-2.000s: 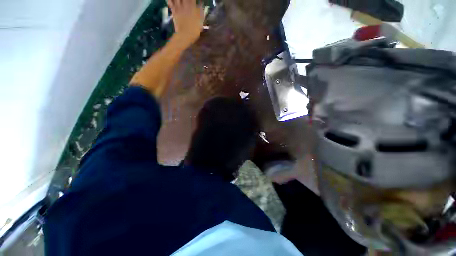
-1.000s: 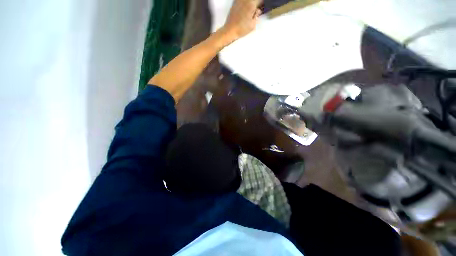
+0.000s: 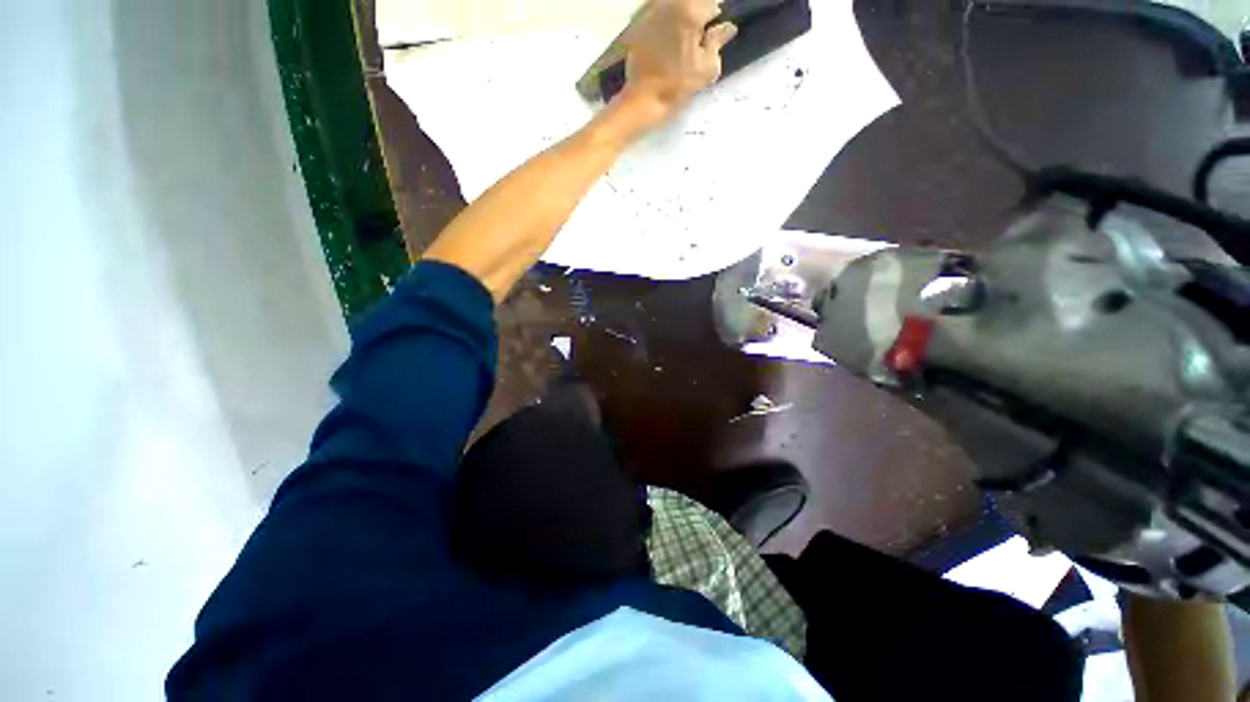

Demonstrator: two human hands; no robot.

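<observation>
My left hand [image 3: 672, 58] is at the top centre, its fingers closed over a black bar [image 3: 768, 30] with a tan edge. The bar lies on a white paper-topped piece [image 3: 685, 185] with curved edges. The grey cutting machine [image 3: 1042, 329] fills the right side, tilted, with a red handle [image 3: 906, 343]. Its shiny base plate [image 3: 784, 281] is beside the paper's lower edge. My right hand is hidden; only its forearm shows at the bottom right, below the machine.
The dark brown table [image 3: 658, 357] carries small scraps [image 3: 765, 406]. A dark cord [image 3: 1138, 206] lies beyond the machine. A green strip [image 3: 343, 165] and pale wall are on the left. White and navy pieces [image 3: 1021, 569] lie at lower right. Checked cloth [image 3: 713, 555] is near my legs.
The view has turned. My left hand has moved from the bare table edge onto the bar on the paper. The machine now appears tilted, with more of its side showing.
</observation>
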